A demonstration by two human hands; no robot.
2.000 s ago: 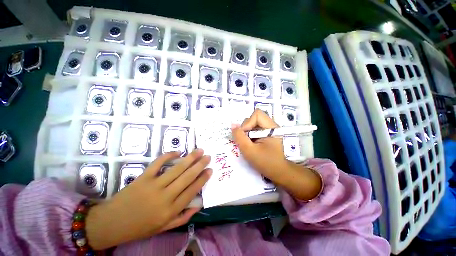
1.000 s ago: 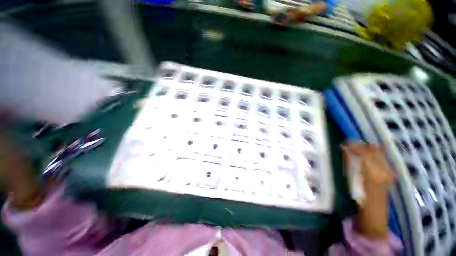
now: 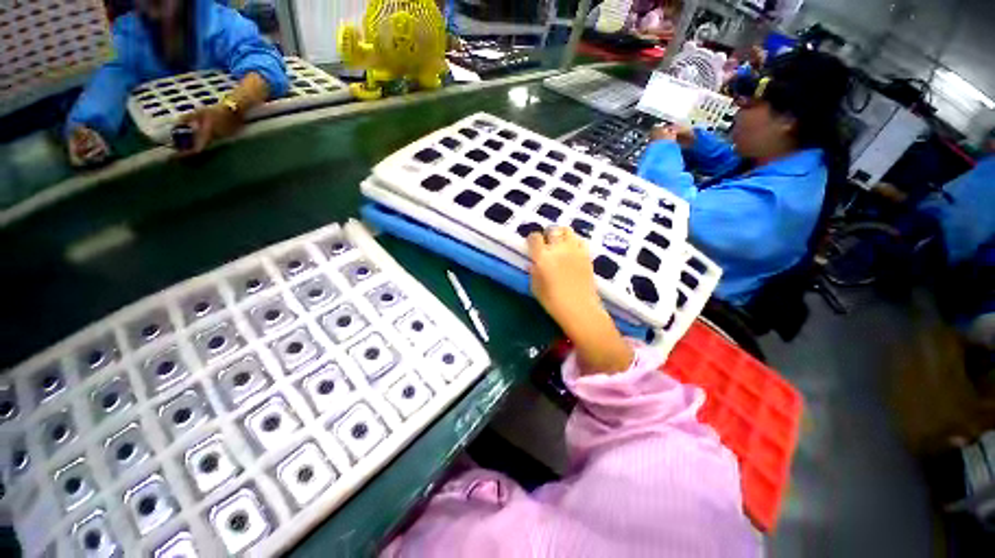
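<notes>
A white foam tray (image 3: 420, 398) lies on the green bench at lower left, its pockets holding silver watches face down with dark round centres. At centre right, a stacked white tray (image 3: 376, 174) of black-faced watches lies over a blue tray (image 3: 458, 256). My right hand (image 3: 567, 273) reaches onto the near side of this stack, fingertips at a pocket by a black watch face (image 3: 530, 231); whether it grips anything cannot be told. A white marker pen (image 3: 468, 305) lies on the bench between the trays. My left hand is out of the picture.
A red gridded tray (image 3: 742, 414) is beside the bench at right. A yellow fan (image 3: 404, 49) stands across the bench. A person in blue (image 3: 262, 49) works opposite at a white tray; another in blue (image 3: 764, 207) sits beyond the stack.
The view has swung right. The pen has left my right hand and lies on the bench; that hand has moved to the stacked trays. My left hand and the paper have left the view.
</notes>
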